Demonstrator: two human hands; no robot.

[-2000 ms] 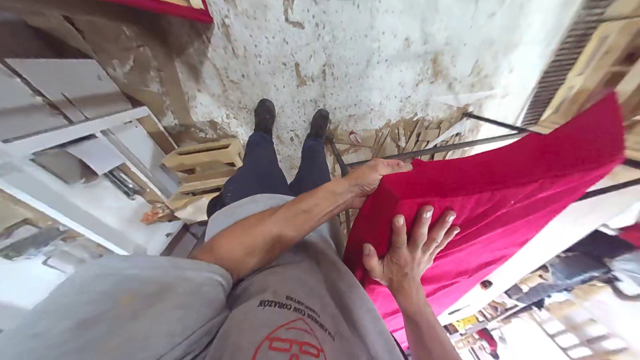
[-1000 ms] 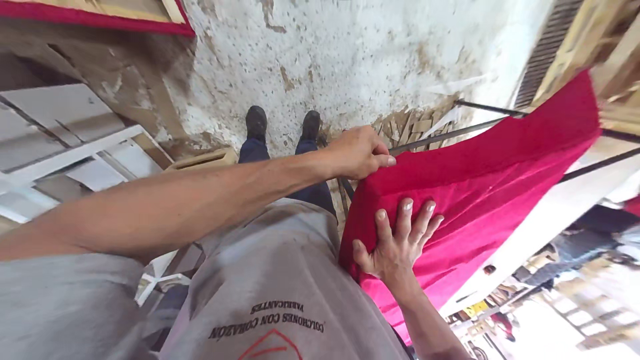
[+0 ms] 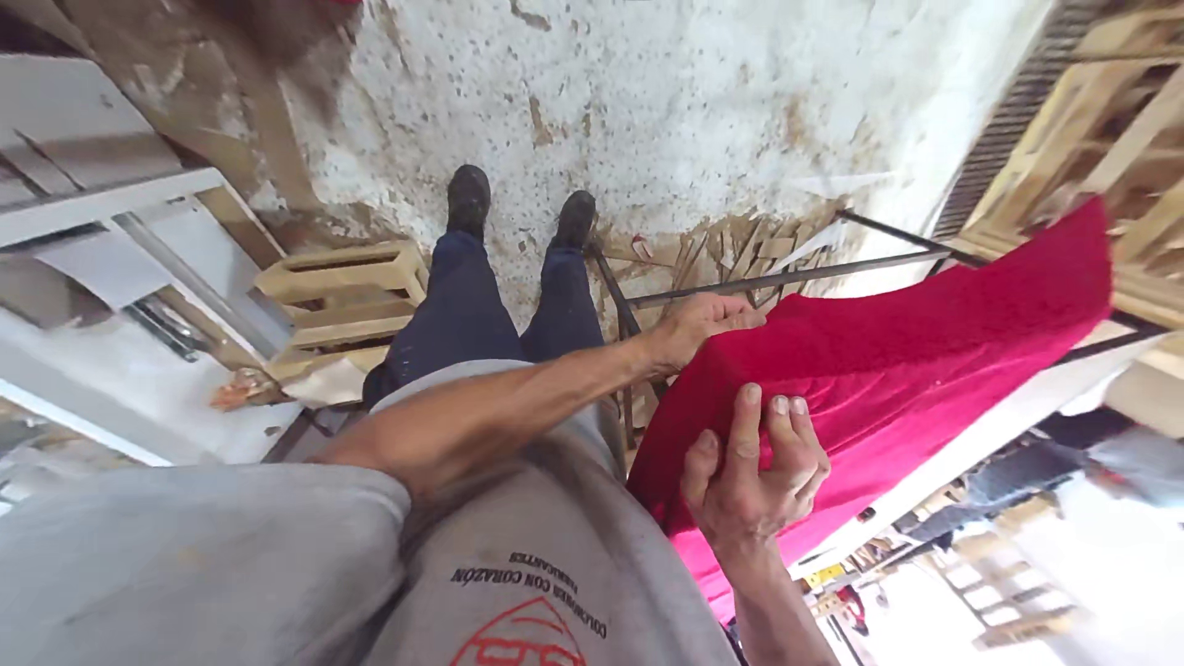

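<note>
A red fabric cover (image 3: 888, 370) lies over a long padded piece on a table with a dark metal frame, reaching from beside my body to the upper right. At the cover's near upper corner, my left hand (image 3: 708, 328) is closed on the fabric's edge, its fingertips partly hidden. My right hand (image 3: 758, 467) rests lower on the cover, fingers bent, fingertips touching the fabric near the fold and thumb spread to the left. Small creases run through the fabric by its fingers.
Dark metal bars (image 3: 786, 277) of the table frame stand beside my legs. Wood scraps (image 3: 731, 254) lie on the floor beneath. A wooden crate-like frame (image 3: 347, 301) and a white frame (image 3: 120, 208) are at left. Wooden frames (image 3: 1091, 139) stand at upper right.
My right hand lay flat with fingers spread on the cover; its fingers are now bent and closer together. My left hand stays by the cover's upper corner.
</note>
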